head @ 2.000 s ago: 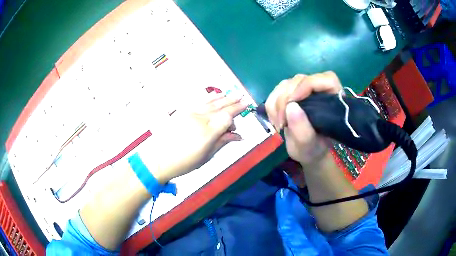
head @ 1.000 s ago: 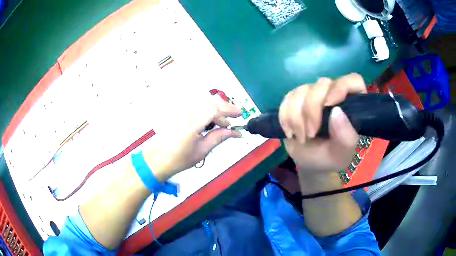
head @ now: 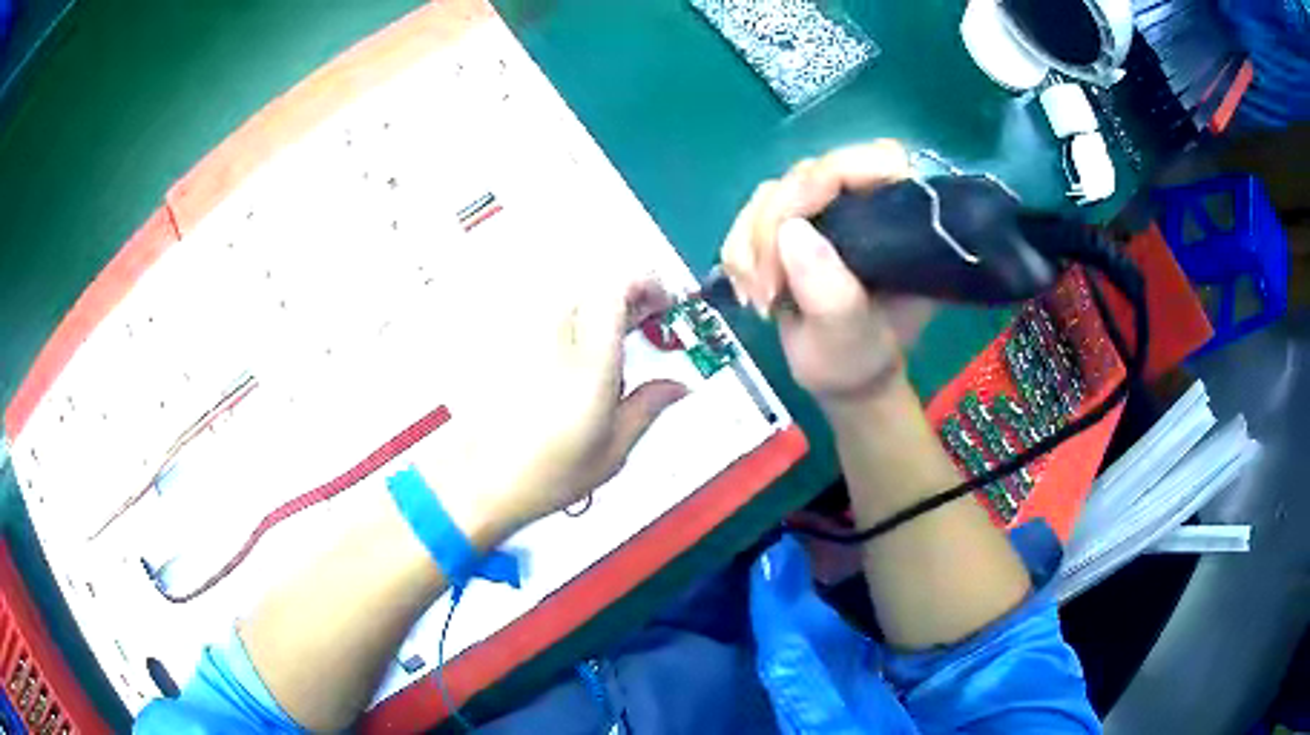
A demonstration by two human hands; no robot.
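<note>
The white back panel (head: 331,302) lies on its orange-red foam-edged pallet (head: 647,510). A small green circuit board (head: 701,342) sits at the panel's right corner, beside a short red cable (head: 661,333). My right hand (head: 819,273) grips the black electric screwdriver (head: 920,237), its tip at the board's upper end. My left hand (head: 604,388) lies over the panel, fingertips at the board's upper left edge, thumb apart; whether they hold anything is hidden. A blue wrist strap (head: 428,524) is on my left wrist. A red ribbon cable (head: 338,481) lies on the panel.
A screw bag (head: 787,46) lies on the green bench (head: 639,108) beyond the panel. A red board tray (head: 1099,431) with rows of green boards is at right, near white strips (head: 1157,481) and a blue stool-like object (head: 1233,237). An orange-red slotted rack (head: 32,632) is at lower left.
The screwdriver first drew back right from the board, and its tip is now at the board's upper end. My left fingertips moved from below the board to its upper left edge.
</note>
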